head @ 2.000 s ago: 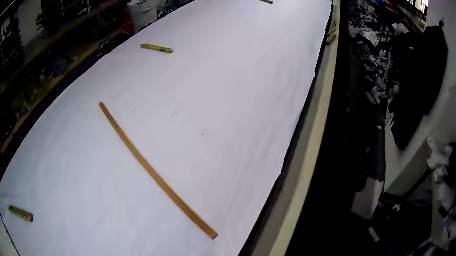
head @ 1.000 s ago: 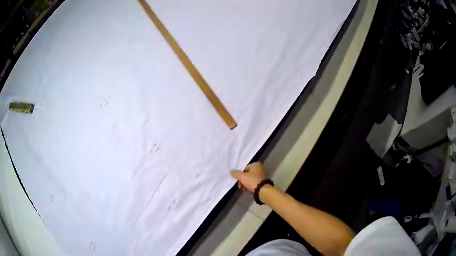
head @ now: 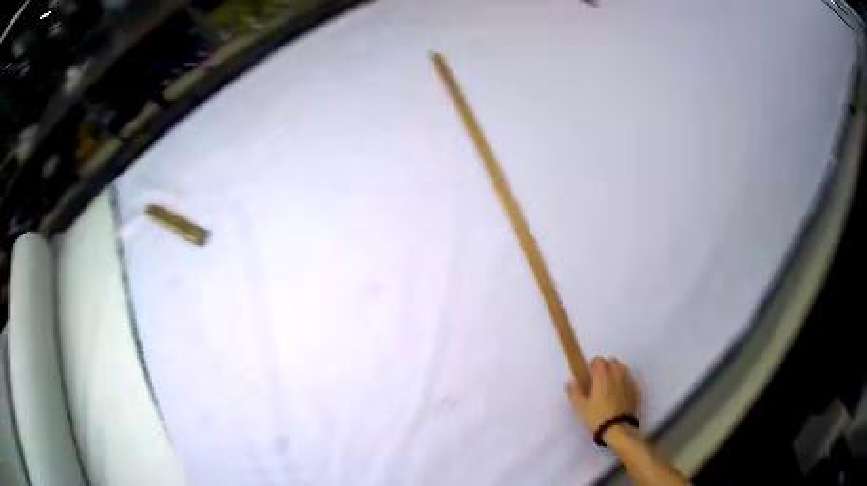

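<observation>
A long tan wooden stick lies slantwise across the large white paper sheet. My right hand, with a dark beaded bracelet, holds the stick's near end, thumb on its left side and fingers on its right. The grip is slightly blurred. A short yellow-brown weight rests on the sheet near its left edge. A thin dark fabric edge shows along the sheet's right side. My left hand is out of the picture.
A thick white paper roll lies at the table's left end, beside a pale strip beyond the sheet's dark edge. The cream table edge curves along the lower right. Blurred dark clutter stands beyond the far side.
My right hand has left the pinched paper and fabric edge and taken hold of the stick's near end. The view has swung left, bringing the paper roll into sight.
</observation>
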